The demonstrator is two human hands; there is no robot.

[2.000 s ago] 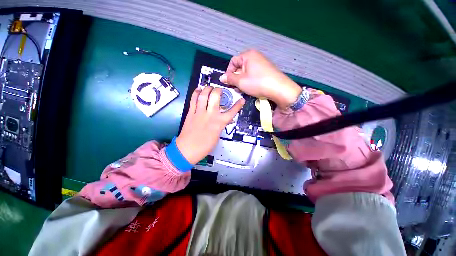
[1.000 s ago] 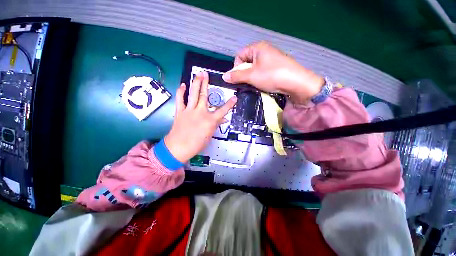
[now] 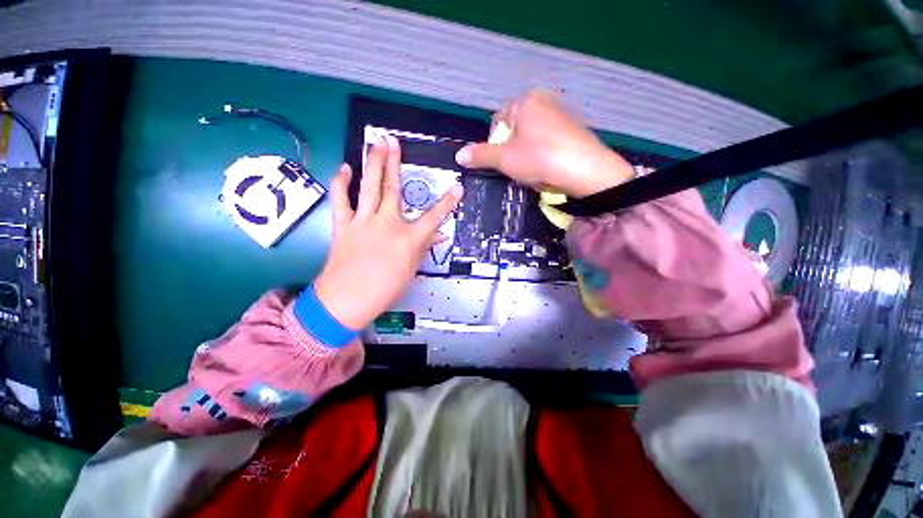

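Observation:
An open laptop base (image 3: 547, 329) lies in front of me, silver below, with a dark motherboard (image 3: 491, 218) above. A cooling fan (image 3: 418, 190) sits at its upper left. My left hand (image 3: 376, 238), with a blue wrist band, lies over the fan with fingers spread, fingertips on the upper left and right sides of the fan. My right hand (image 3: 541, 142) is above the base's top edge, fingers curled around a pale yellowish piece that shows between them. What that piece is, I cannot tell. Yellow material also hangs by the right wrist, beside a black cord (image 3: 749, 152).
A spare fan (image 3: 268, 199) with trailing wires lies on the green mat at left. Another open laptop base (image 3: 25, 263) is at far left. A grey ridged rail (image 3: 425, 63) runs beyond. At right are a grey-white ring (image 3: 766, 218) and clear plastic trays (image 3: 860, 273).
The base, spare fan and left hand have shifted left in view. The left fingers have spread over the fan. The right hand has moved right, away from the fan, and the cord has swung upward.

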